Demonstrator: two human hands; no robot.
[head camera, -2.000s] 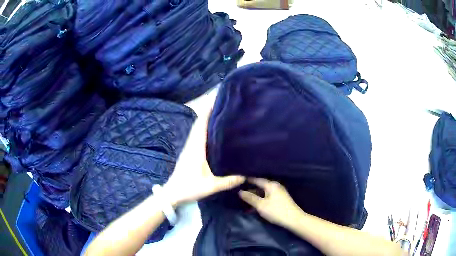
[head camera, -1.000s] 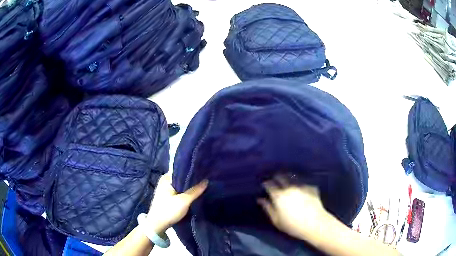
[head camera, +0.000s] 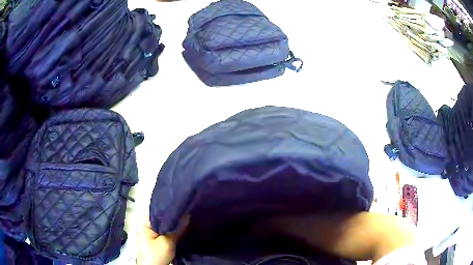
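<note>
An open navy backpack (head camera: 290, 134) lies in front of me, its rounded top arched over the dark opening and facing me. My left hand (head camera: 162, 247) holds the left edge of the opening, with the thumb on the rim. My right forearm (head camera: 337, 233) reaches into the opening from the right. My right hand is inside the bag, in shadow, and its fingers are hidden. The lining inside is dark, with no detail to make out.
A quilted backpack (head camera: 80, 207) lies at the left, another (head camera: 238, 44) at the back. Stacked navy backpacks (head camera: 78, 52) fill the upper left. More backpacks (head camera: 415, 129) lie at the right, near a pink-red phone (head camera: 409, 203). Pale strips (head camera: 415, 33) lie at the upper right.
The bag's top has folded down toward me, narrowing the opening. My right hand has gone deeper inside, out of sight. My left hand has moved down along the left rim. The view has shifted right.
</note>
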